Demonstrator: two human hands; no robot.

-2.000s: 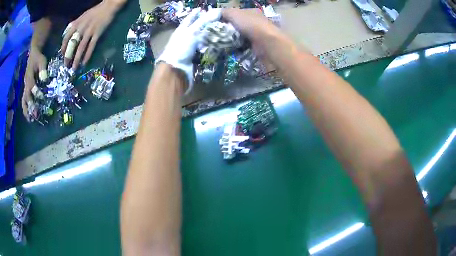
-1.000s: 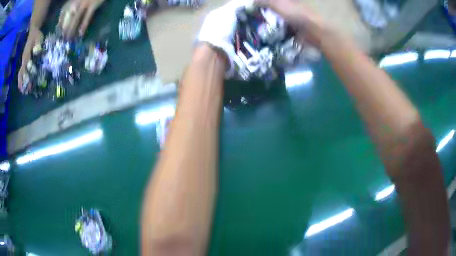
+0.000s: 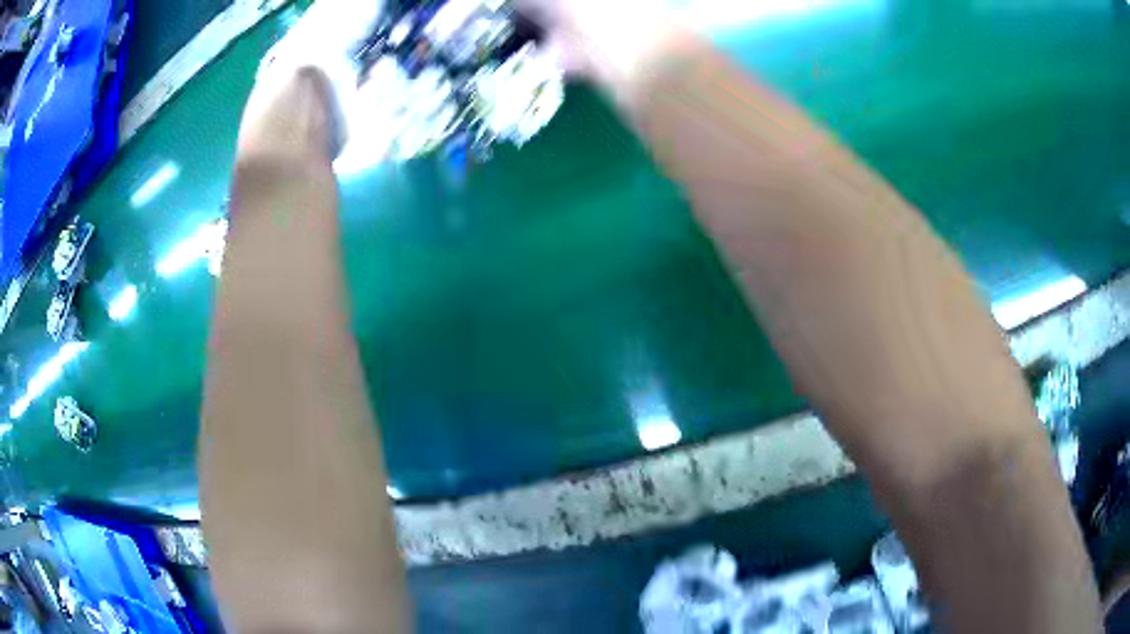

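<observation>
A bunch of circuit board assemblies, a blurred tangle of white, green and dark parts, is at the top of the view over the green belt. My left hand, in a white glove, is on the bunch's left side. My right hand, bare and blurred, is on its right side and partly cut off by the top edge. The bunch is between both hands. My fingers are too blurred to make out singly.
Small assemblies lie on the belt at the far left. Blue sheets are at the upper left and lower left. The worn pale edge rail crosses below. White housings lie beyond it at the bottom.
The view has turned from the bench with the other person's hands to the belt and its near rail. My hands have lifted the bunch off the bench side and carry it over the belt.
</observation>
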